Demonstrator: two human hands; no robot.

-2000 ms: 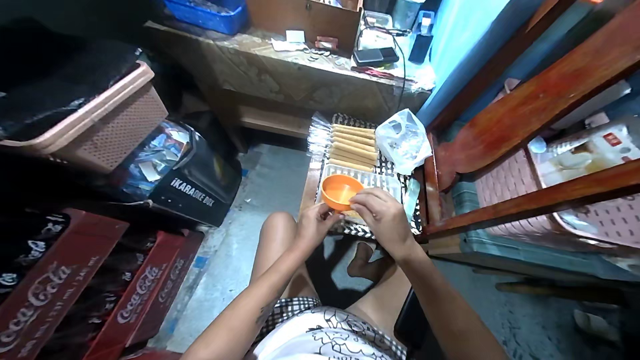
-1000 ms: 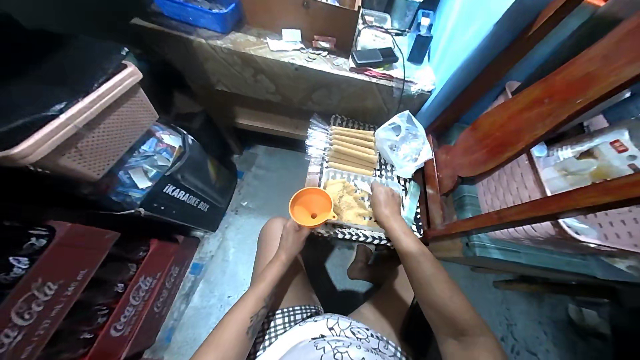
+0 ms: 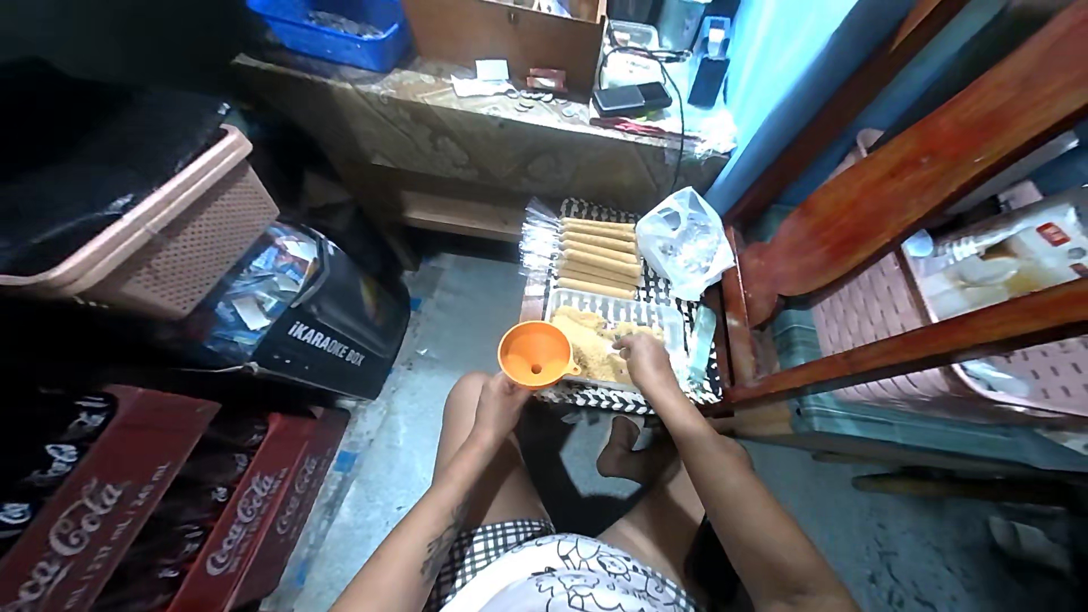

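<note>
My left hand (image 3: pixel 503 403) grips an orange plastic funnel (image 3: pixel 525 347) from below, its wide mouth facing up and its bowl showing no powder. My right hand (image 3: pixel 643 355) is down at a clear shallow plastic tray (image 3: pixel 673 326) that holds tan, crumbly powder (image 3: pixel 586 347); its fingertips touch the powder, and whether they pinch any is hidden. Behind the tray lie several slim clear plastic tubes filled with tan powder (image 3: pixel 598 257), side by side, their unfilled ends pointing left. A white translucent plastic bag (image 3: pixel 685 241) rests to their right. A pale green strip (image 3: pixel 702 344) lies beside the tray.
Everything sits on a black-and-white patterned surface (image 3: pixel 586 396). A red-brown wooden frame (image 3: pixel 918 348) closes off the right side. Ahead stands a ledge (image 3: pixel 510 144) bearing a phone (image 3: pixel 631 99) and a blue basket (image 3: pixel 340 38). Red bottle crates (image 3: pixel 93 518) and a black box (image 3: pixel 331 331) stand at left.
Two seconds ago both hands were together at the funnel, which held something tan. The funnel has since moved left in my left hand and shows none, while my right hand has gone to the powder.
</note>
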